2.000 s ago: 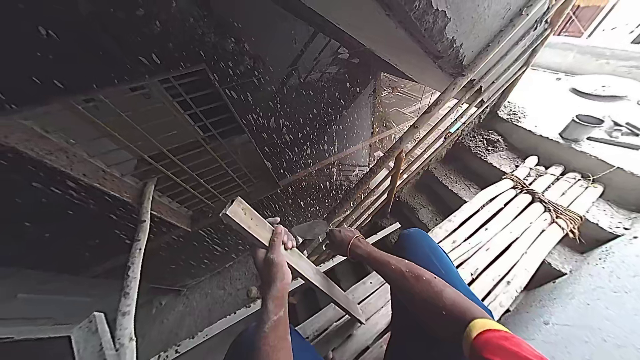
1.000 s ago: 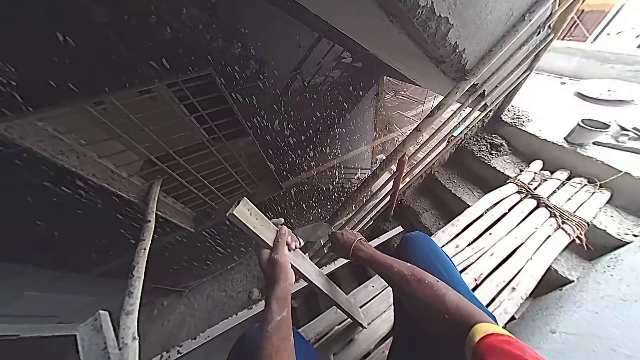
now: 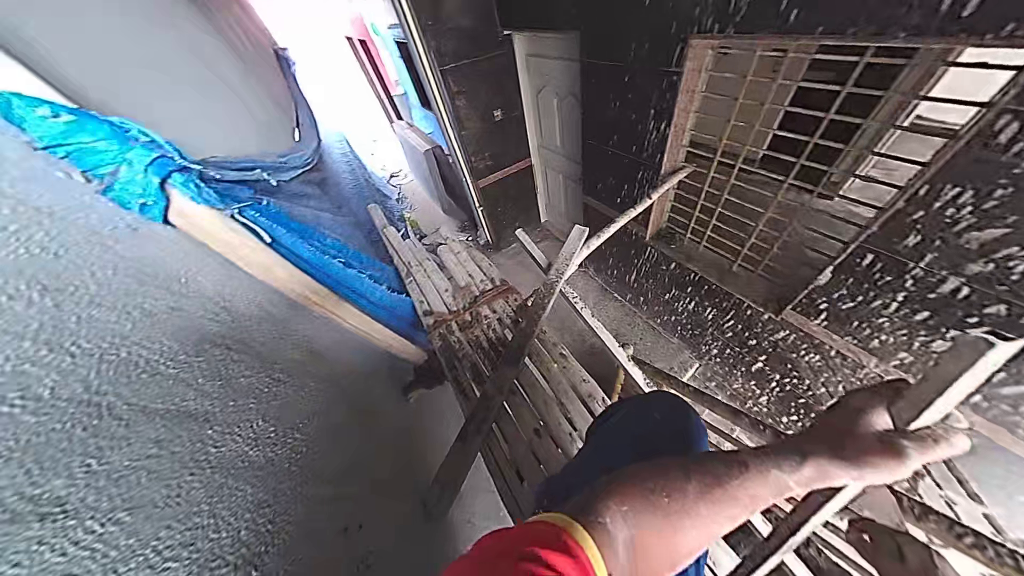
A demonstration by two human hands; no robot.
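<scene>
At the right of the head view, my left hand [image 3: 872, 444] grips a long, straight wooden batten [image 3: 956, 384], its fingers wrapped around it. The batten's upper end reaches the right edge, and its lower part slants down past the wrist. My left arm, in a red sleeve with a yellow cuff, crosses over my blue-clad knee [image 3: 644, 436]. My right hand cannot be made out. A brown shape low at the right is too unclear to name.
A platform of poles [image 3: 552, 376], lashed with rope [image 3: 472, 308], lies beside the knee. A loose board [image 3: 508, 364] crosses it diagonally. Left are a rough grey wall [image 3: 160, 360] and blue tarpaulin [image 3: 320, 248]. A grilled window [image 3: 768, 152] and white door [image 3: 552, 120] stand beyond.
The view has swung strongly to the left, bringing in the tarpaulin and door. The right hand, seen earlier beside the batten, no longer shows. The left hand still grips the batten.
</scene>
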